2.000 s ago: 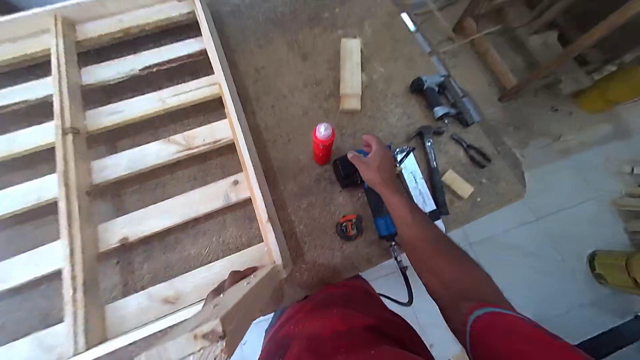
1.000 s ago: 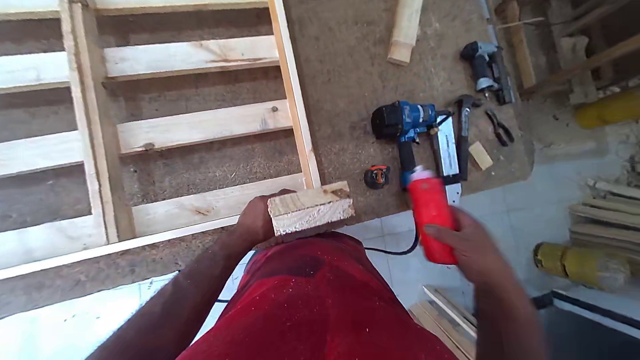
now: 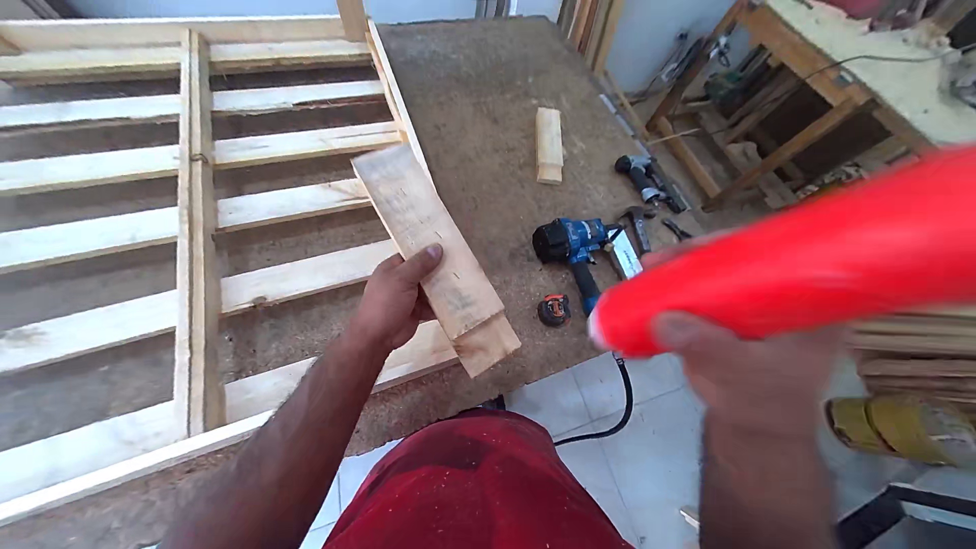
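Note:
My left hand point(image 3: 400, 293) grips a short wooden block point(image 3: 438, 244) made of boards laid face to face, with its thumb on top. The block is held over the right side of a slatted pine frame point(image 3: 200, 229). At the right, close to the camera and blurred, my right hand point(image 3: 751, 366) is closed around a red plastic bottle point(image 3: 793, 252), its pale tip pointing left and down. The bottle hides part of the bench behind it.
On the wooden workbench point(image 3: 488, 114) lie a blue pneumatic nailer point(image 3: 583, 240) with a black hose, a tape measure point(image 3: 553, 310), a hammer point(image 3: 639, 227), pliers point(image 3: 676, 229), a smaller nail gun point(image 3: 648, 181) and another wood block point(image 3: 549, 145). Stacked wood stands at the right.
My right hand, first at the nailer, took hold of the red bottle, which stood on the bench, and has lifted it. My left hand has brought the wooden block forward, above the frame.

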